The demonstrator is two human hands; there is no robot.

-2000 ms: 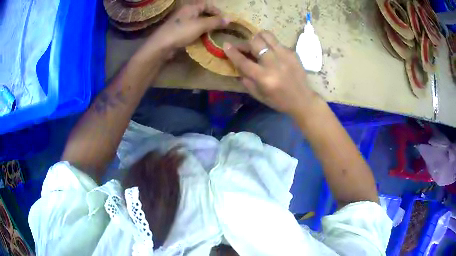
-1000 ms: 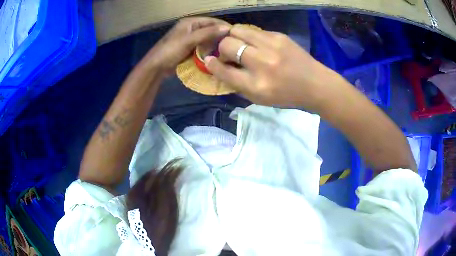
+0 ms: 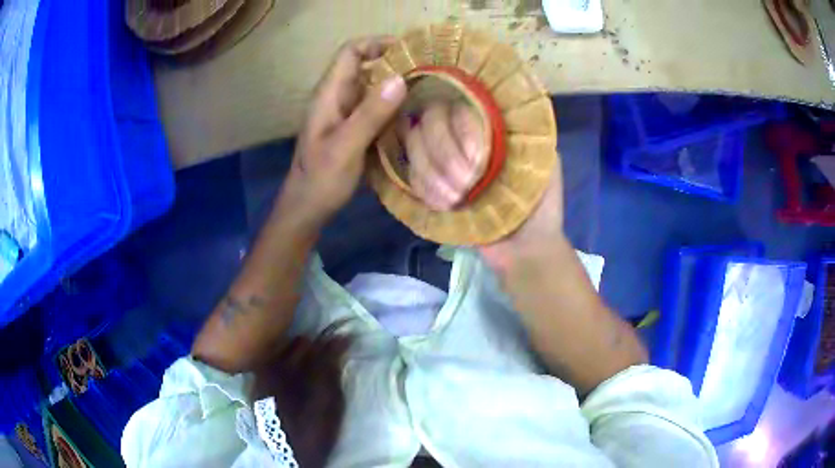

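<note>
A tan woven ring with radial ribs and a red collar around its hole is held up in front of me, its face towards the camera. My left hand grips its left edge, with the thumb on the rim by the hole. My right hand is behind the ring; its fingers show through the hole and the palm supports the lower right side. Part of the right hand is hidden by the ring.
Stacked rings lie on the cardboard-covered table at the upper left. A white bottle, cut off by the top edge, lies on the table. More rings are at the upper right. Blue crates stand left and right, with a red stool at right.
The ring has turned to face the camera and now shows whole. My right hand has moved from its front to behind it. The table shows more than one second ago.
</note>
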